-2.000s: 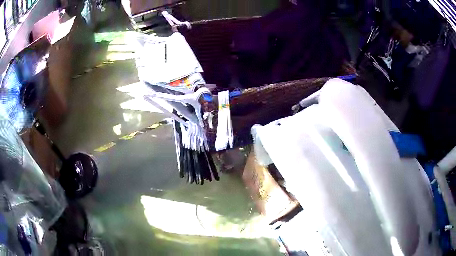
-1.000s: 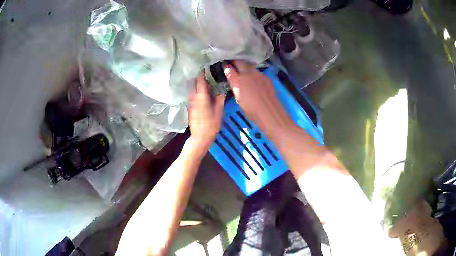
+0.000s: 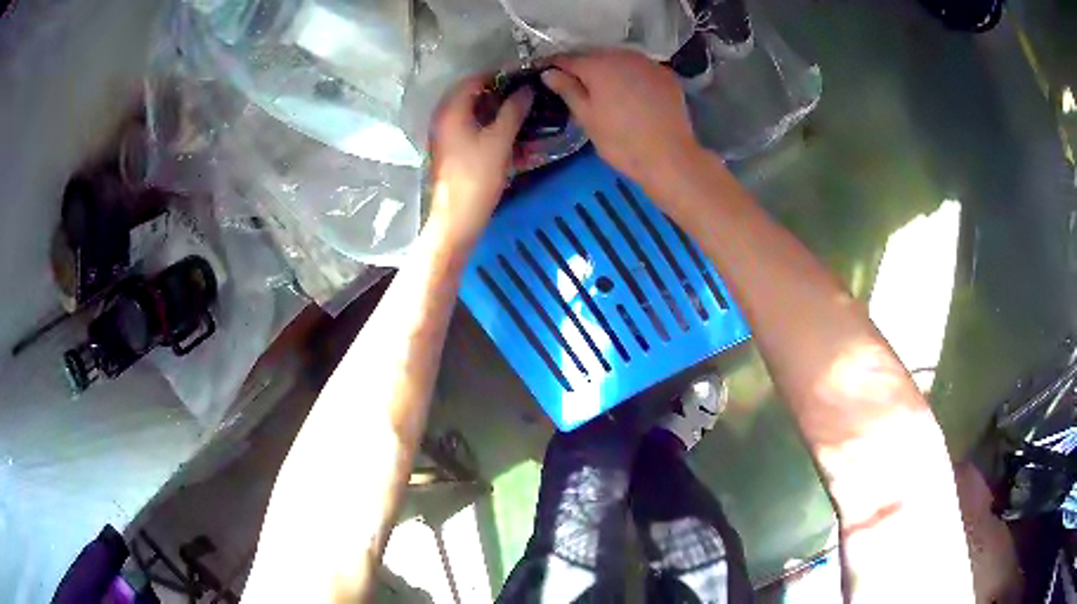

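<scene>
A small dark item [image 3: 544, 109] is held between my two hands above the far edge of a blue slotted plastic stool or crate [image 3: 605, 283]. My left hand [image 3: 475, 136] grips its left side, with the thumb on top. My right hand [image 3: 620, 106] grips its right side, with the thumb near its top. Clear plastic bags [image 3: 343, 177] lie around and behind the hands. The item's exact shape is partly hidden by the fingers.
A black bottle-like object with a handle [image 3: 148, 316] lies on plastic at the left. Shoes in a clear bag [image 3: 718, 35] are at the top. The wearer's legs [image 3: 602, 513] are just below the blue stool. Green floor [image 3: 827, 153] shows at the right.
Since one second ago, both hands have moved slightly up in the picture with the dark item and closed around it. The view has shifted, showing more of the stool's slotted top. Two seconds ago the view showed the pressing table.
</scene>
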